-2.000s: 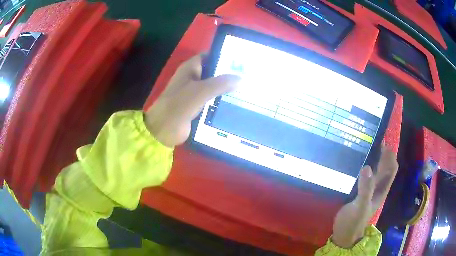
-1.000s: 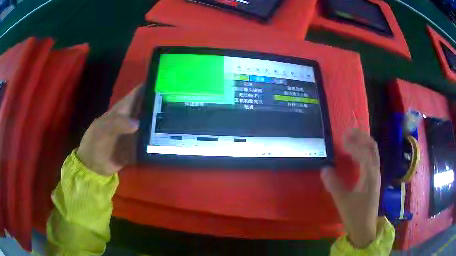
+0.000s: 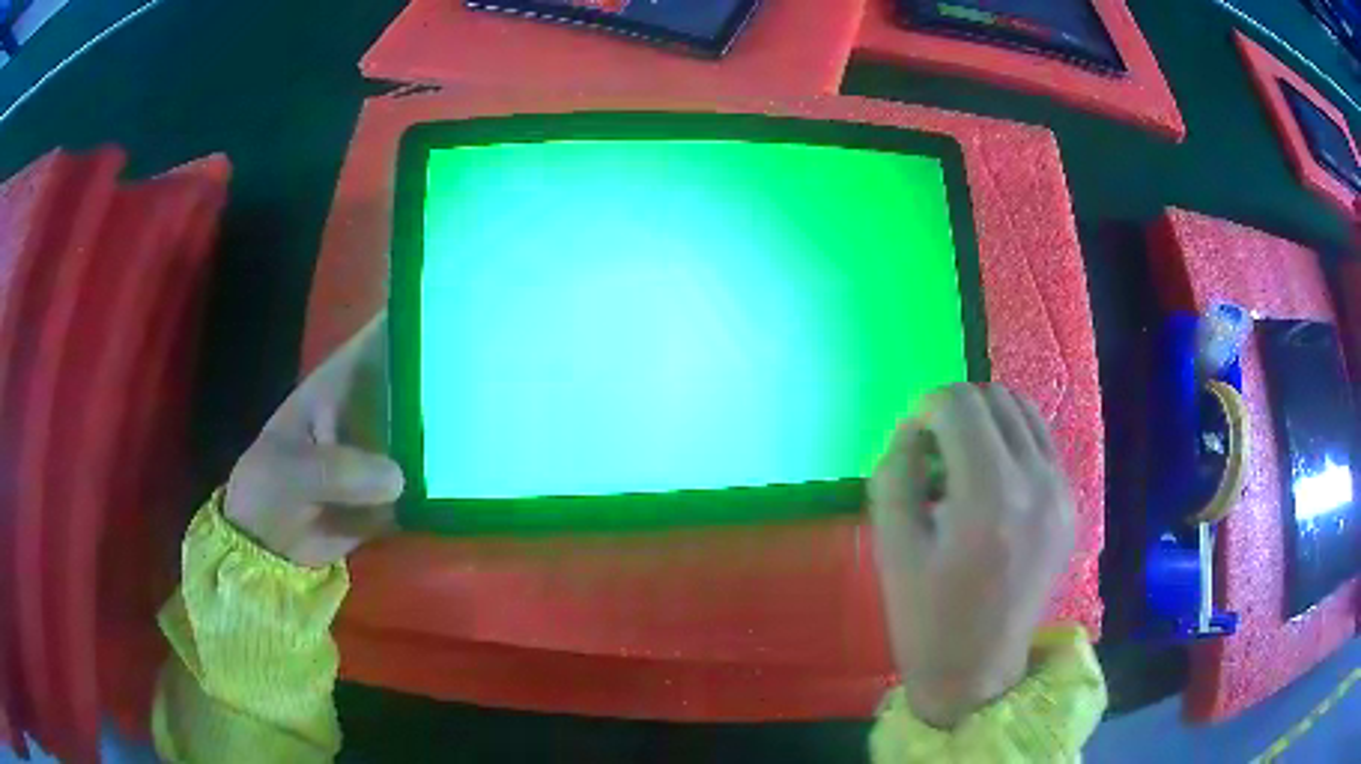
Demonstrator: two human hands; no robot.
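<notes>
A tablet with a black bezel lies in front of me on piled red foam pads. Its screen is plain green, paler cyan-white on the left and middle. My left hand holds the tablet's left edge, with the thumb at the lower left bezel and the other fingers hidden behind or beneath it. My right hand is over the lower right corner of the tablet, with its fingers curled in towards the screen. Its fingertips are partly hidden, and whether they touch the glass cannot be told.
Stacked red foam pads stand at the left. A blue tape dispenser and a switched-off tablet on foam are at the right. Other tablets lie on red foam along the back, on the dark green bench.
The screen has gone from a test menu with a green block to plain green. My right hand has moved left onto the tablet's lower right corner and curled its fingers. My view has shifted slightly.
</notes>
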